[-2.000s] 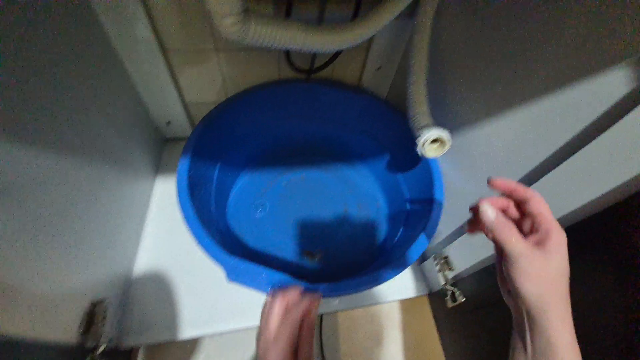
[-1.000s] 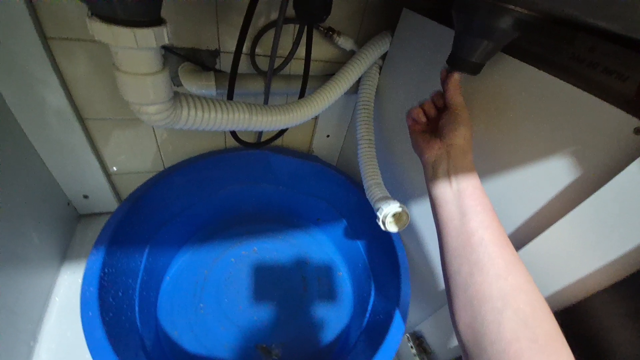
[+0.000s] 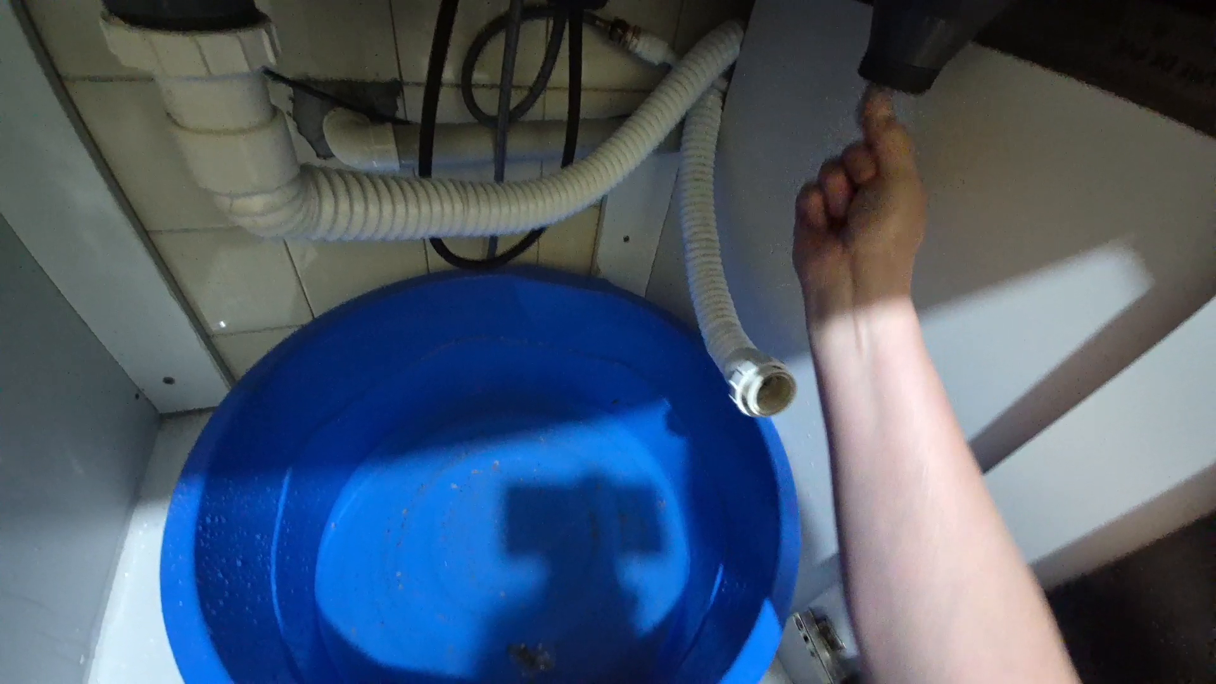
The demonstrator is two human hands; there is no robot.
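Note:
My right hand [image 3: 860, 204] is raised at the upper right, its index fingertip at the lower end of a dark plastic drain outlet [image 3: 902, 57] and the other fingers curled, with nothing seen in them. To its left hangs a white corrugated drain hose [image 3: 703, 218], its open end with a threaded collar [image 3: 763, 388] over the right rim of a blue plastic basin [image 3: 266, 351]. Another corrugated hose [image 3: 456, 207] runs from a white drain trap fitting [image 3: 223, 114] at the upper left toward the back right corner. My left hand is out of view.
Black and grey supply hoses [image 3: 432, 114] loop in front of the tiled wall [image 3: 237, 275]. Grey cabinet panels [image 3: 57, 456] stand on the left and right. A metal hinge [image 3: 819, 638] sits at the lower right. Small bits of debris [image 3: 530, 655] lie in the basin.
My right hand has gone from beside the basin up to the dark outlet, where it stays. My left hand, at the basin's front rim two seconds ago, has left the view. The view has shifted upward.

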